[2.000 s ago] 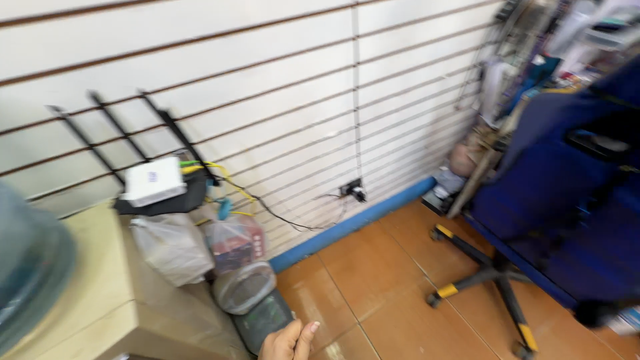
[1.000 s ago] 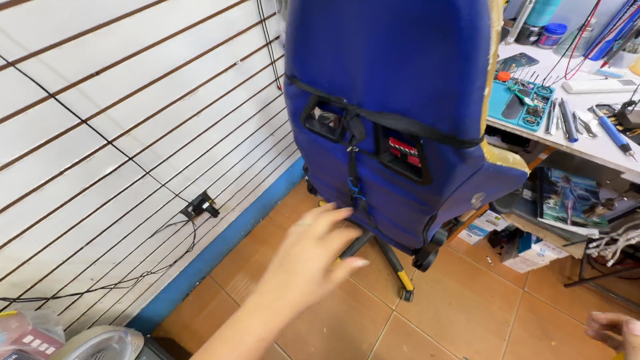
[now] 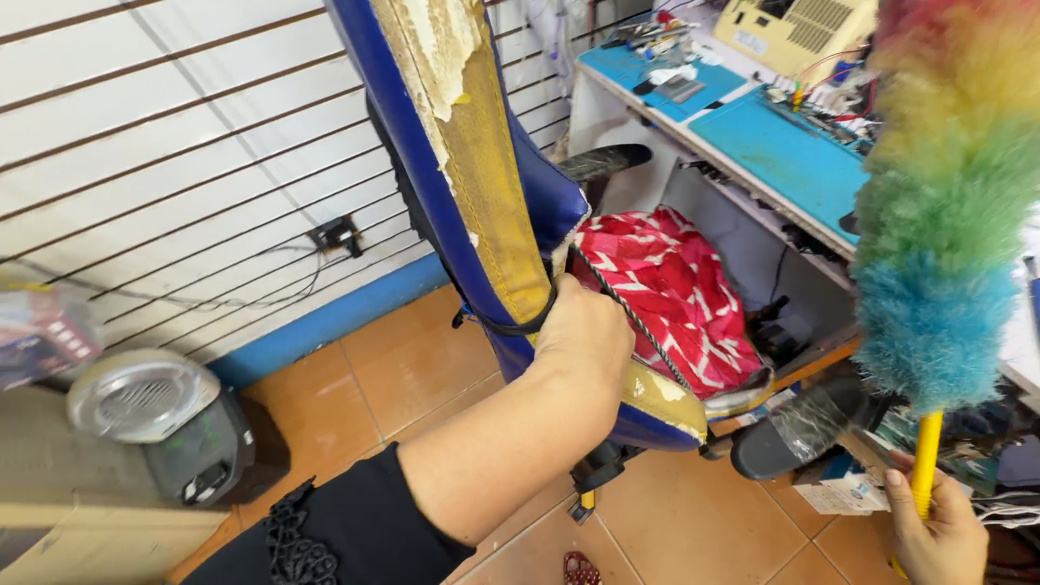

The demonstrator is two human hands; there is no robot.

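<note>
My left hand (image 3: 585, 333) is closed on the side of the blue and yellow office chair (image 3: 487, 179), where the backrest meets the seat, beside a black strap around the backrest. Its fingertips are hidden behind the chair. The chair's covering is worn and peeling, and a red and white patterned cloth (image 3: 666, 301) lies on the seat. At the lower right, my right hand (image 3: 934, 520) grips the yellow handle of a rainbow-coloured feather-style duster (image 3: 942, 211), whose fluffy head points up in front of the workbench.
A workbench (image 3: 634, 101) with blue mats (image 3: 780, 154), tools and a beige device (image 3: 796, 32) stands behind the chair. A wall socket with plugs (image 3: 337, 236) is on the slatted wall. At the left, a grey and black appliance (image 3: 195, 431) stands beside a beige cabinet (image 3: 106, 520).
My left hand, apart from the chair before, now holds it. The chair has turned from its back to its side. The duster has come into view in my right hand.
</note>
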